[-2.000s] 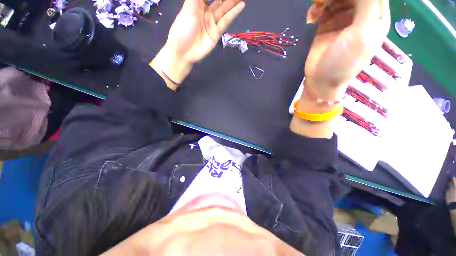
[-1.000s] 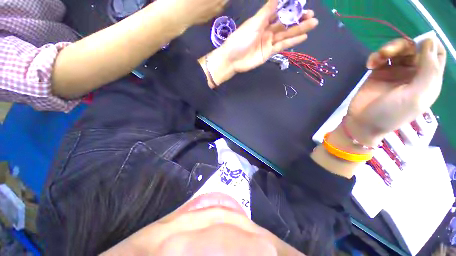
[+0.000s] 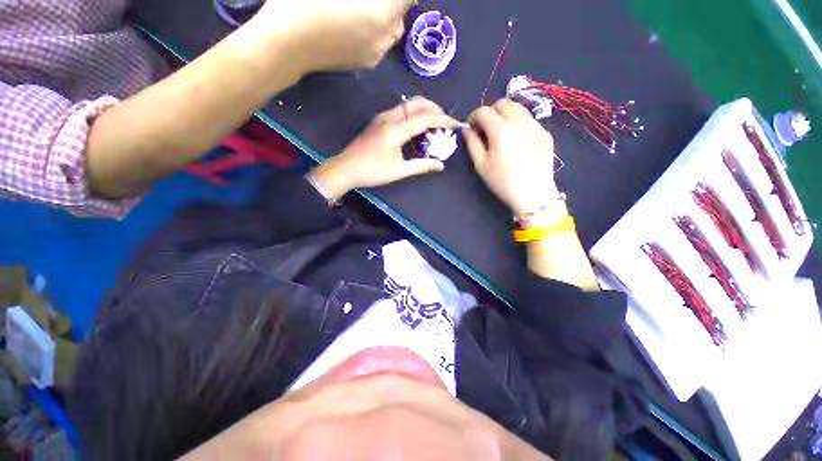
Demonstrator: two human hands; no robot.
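My left hand (image 3: 392, 144) holds a small white-purple plastic part (image 3: 440, 144) with a jagged rim between thumb and fingers, over the black bench. My right hand (image 3: 514, 149) is beside it, fingertips pinched at the part's edge on a thin red wire lead (image 3: 497, 67). The lead's free end sticks up away from me. The pinched end is hidden by the fingers. A bundle of red wire leads (image 3: 581, 103) lies beyond my right hand. A white foam tray (image 3: 622, 257) with dark-red wire bundles in slots lies at the right.
A neighbour's bare forearm (image 3: 207, 103) in a checked sleeve reaches in from the left. A purple ring-shaped cup (image 3: 431, 43) stands near that hand. A plain white slab (image 3: 775, 360) lies beside the slotted tray. A purple-white part (image 3: 790, 128) lies by the green conveyor (image 3: 694, 45).
My hands have come together from apart. The plastic part, on my open left hand before, is now held in its fingers. The red lead has moved left with my right hand.
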